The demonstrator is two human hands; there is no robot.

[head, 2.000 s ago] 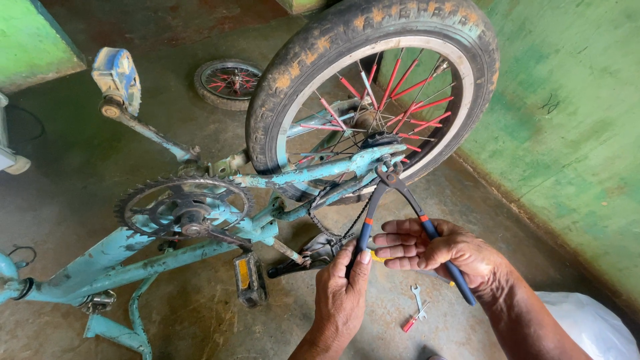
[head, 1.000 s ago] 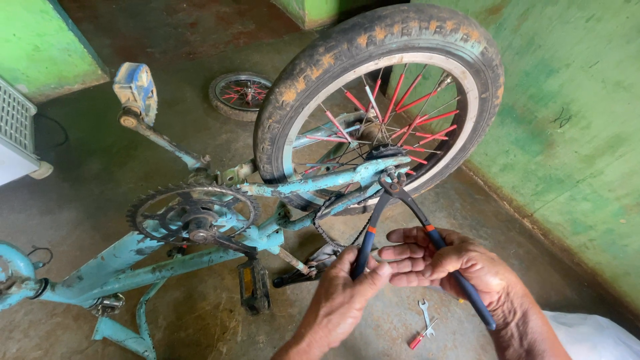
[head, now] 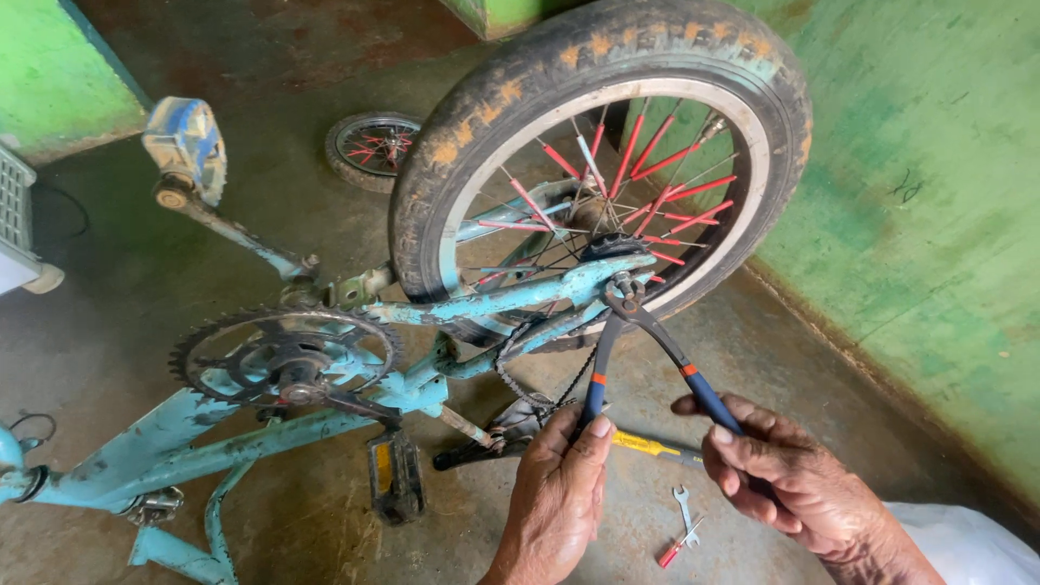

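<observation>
A worn blue bicycle frame (head: 479,305) lies upside down, its rear wheel (head: 418,219) raised. Long-handled pliers (head: 668,340) with blue and orange grips have their jaws at the axle nut (head: 624,284) by the rear dropout. My left hand (head: 561,487) grips the left handle; my right hand (head: 780,471) holds the right handle between thumb and fingers. The two handles stand spread apart. A chain (head: 508,374) hangs loose below the rear stay, off the toothed chainring (head: 185,357). Whether the jaws are tight on the nut cannot be told.
An open-end wrench (head: 681,500) and a red-handled screwdriver (head: 670,554) lie on the floor. A yellow and black tool (head: 646,444) lies behind my hands. Pedals (head: 396,479) stick out at the left. A small wheel (head: 333,154) lies behind; a green wall (head: 918,244) stands at right.
My right hand, earlier open-palmed against the right handle, has closed its fingers and thumb on it. The jaws stay at the axle nut. My left hand keeps its hold.
</observation>
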